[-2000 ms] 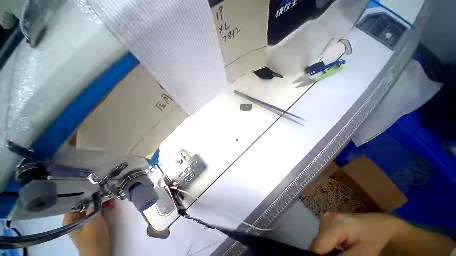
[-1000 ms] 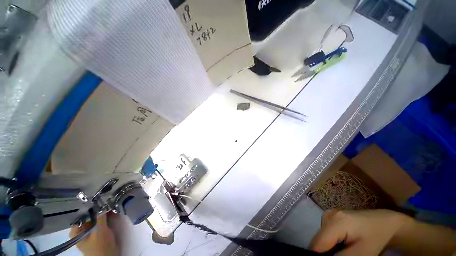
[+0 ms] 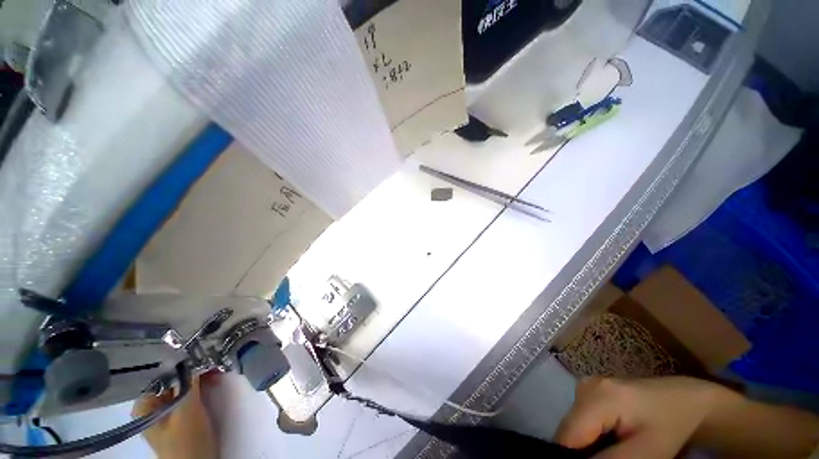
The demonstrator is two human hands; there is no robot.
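Note:
A black fabric strip [image 3: 431, 434] runs from the presser foot area [image 3: 325, 351] down to the lower right. My right hand [image 3: 620, 420] is closed on the strip at the bottom right. A thin pale cord [image 3: 422, 395] curves from the foot above the strip towards the table's edge. My left hand [image 3: 182, 426] is at the lower left, behind the sewing machine head [image 3: 153, 350]; its fingertips are partly hidden by the metal parts, and what it holds cannot be made out.
Tweezers [image 3: 485, 192], snips [image 3: 575, 118] and a black scrap [image 3: 480, 131] lie on the bed. White mesh [image 3: 278, 99] hangs over the arm before tan cards [image 3: 233, 224]. An open carton [image 3: 687, 309] with tangled cord [image 3: 620, 345] is beyond the ruler edge [image 3: 597, 246].
The whole view shifted slightly and back with head movement. My right hand stays closed on the strip. My left hand stays behind the machine head.

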